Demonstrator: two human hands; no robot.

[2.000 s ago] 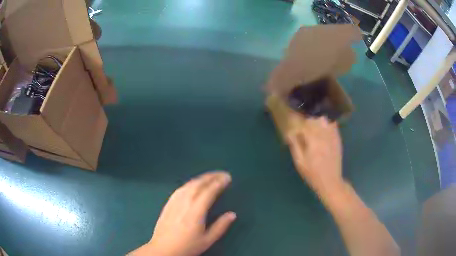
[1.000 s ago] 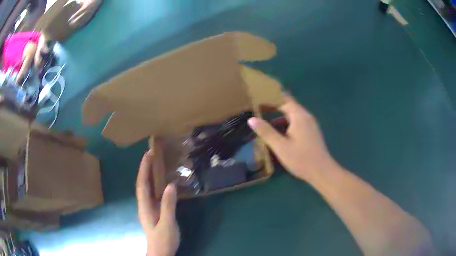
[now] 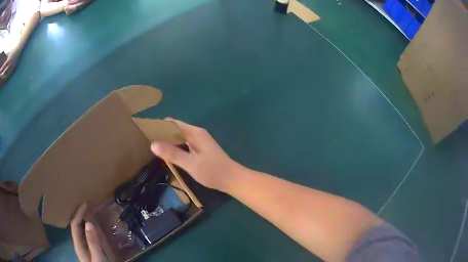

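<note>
An open brown mailer box (image 3: pixel 95 153) stands at the lower left of the view, its lid raised with rounded ears. Inside lie a black power adapter (image 3: pixel 160 225), a bundled black cord (image 3: pixel 141 187), a flat bluish-grey item (image 3: pixel 172 198) and a clear plastic bag (image 3: pixel 115 227) on the left side. My right hand (image 3: pixel 197 153) grips the box's right side flap between thumb and fingers. My left hand (image 3: pixel 90 238) holds the box's left side, partly cut off by the bottom edge.
The green table (image 3: pixel 287 107) spreads around the box, with its pale edge line at the right. Another brown box (image 3: pixel 20 225) is at the lower left. A large carton (image 3: pixel 439 71) stands at the right beyond the edge. A person's arms (image 3: pixel 25 30) rest at the upper left.
The view has swung right, so the box now shows lower left. My right hand, empty-looking box side grip unchanged from a second ago, remains on the flap. The large carton has come into view.
</note>
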